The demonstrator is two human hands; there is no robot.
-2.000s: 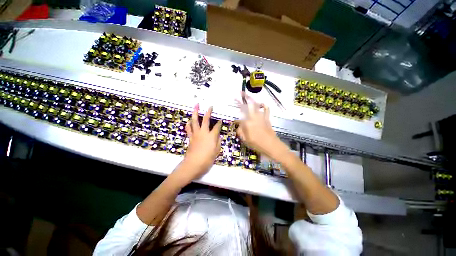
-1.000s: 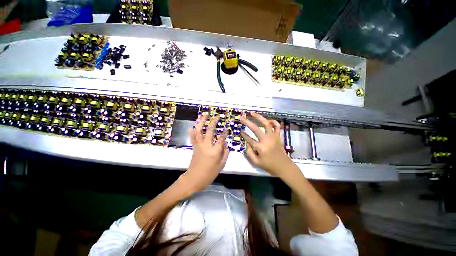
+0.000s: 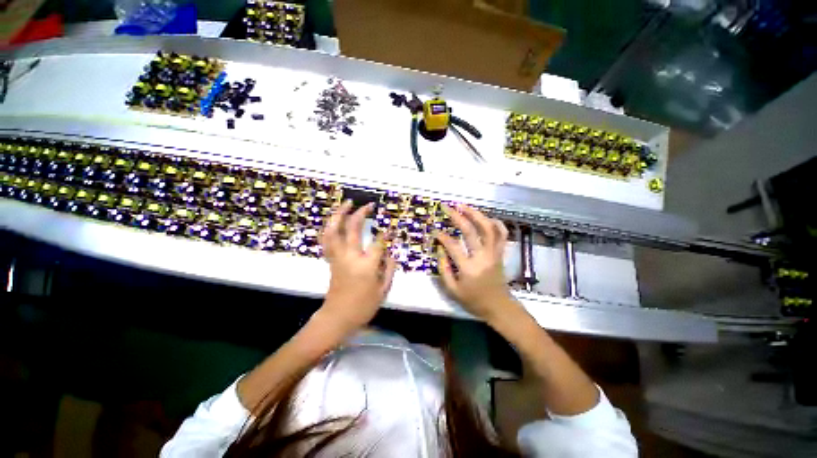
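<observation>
A PCB panel point(image 3: 414, 231) crowded with yellow, black and white parts lies flat between the conveyor rails. A long row of similar panels point(image 3: 184, 199) lies to its left, with a narrow dark gap between. My left hand point(image 3: 355, 268) is over this gap, fingers spread and bent, fingertips by the row's end and thumb at the panel's left side. Whether it grips anything is hidden. My right hand point(image 3: 477, 264) has its fingertips and thumb on the panel's right side.
The raised shelf holds a panel group point(image 3: 175, 82), black parts point(image 3: 236, 100), small components point(image 3: 336, 107), a yellow-labelled round item point(image 3: 435, 116), green-black side cutters point(image 3: 415, 141) and a yellow panel strip point(image 3: 578, 145). A cardboard box point(image 3: 448, 40) stands behind. Bare rails point(image 3: 618, 234) run right.
The separate panel, hidden under my hands at first, shows between them. Since one second ago my left hand has moved left to the gap. My right hand stays at the panel's right side. The view has shifted.
</observation>
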